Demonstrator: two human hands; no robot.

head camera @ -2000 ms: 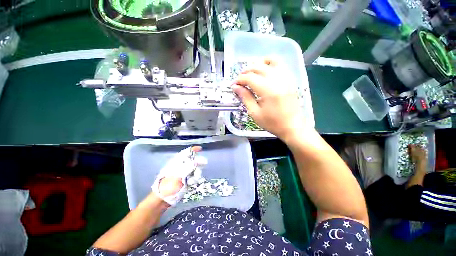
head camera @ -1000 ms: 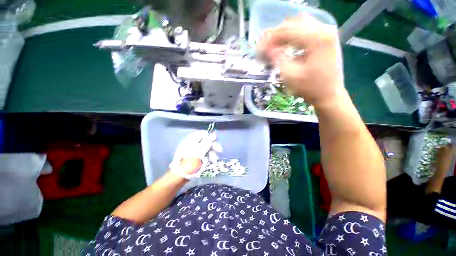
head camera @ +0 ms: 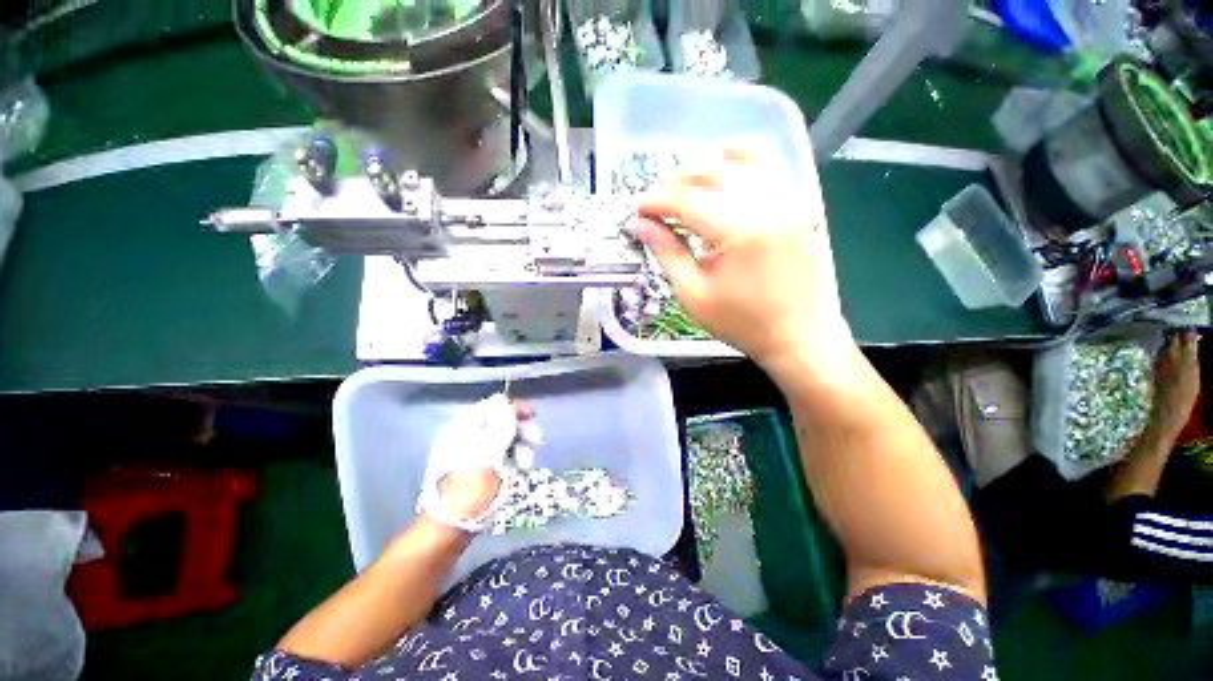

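Observation:
My left hand (head camera: 472, 456), in a white glove, is over the lap tray (head camera: 379, 452). A small thin piece sticks up from its fingertips. White and silvery small workpieces (head camera: 565, 495) lie in the tray beside it. My bare right hand (head camera: 745, 260) has its thumb and forefinger together at the right end of the pneumatic assembly head (head camera: 359, 220), by the machine fixture (head camera: 572, 240). Whether a piece is between those fingers is too small to tell. The bench bin (head camera: 705, 113) is behind and under my right hand, with white and green pieces.
The bowl feeder (head camera: 399, 80) stands behind the head. A side bin of small parts (head camera: 720, 492) is right of the lap tray. A clear plastic box (head camera: 980, 246) is on the bench at right. Another person's hand (head camera: 1173, 386) is at a tub at far right. A red stool (head camera: 166, 545) is lower left.
The view has shifted back after a tilt. My right hand, blurred and lifted over the bench bin a second ago, is back at the fixture end. My left hand stays over the lap tray.

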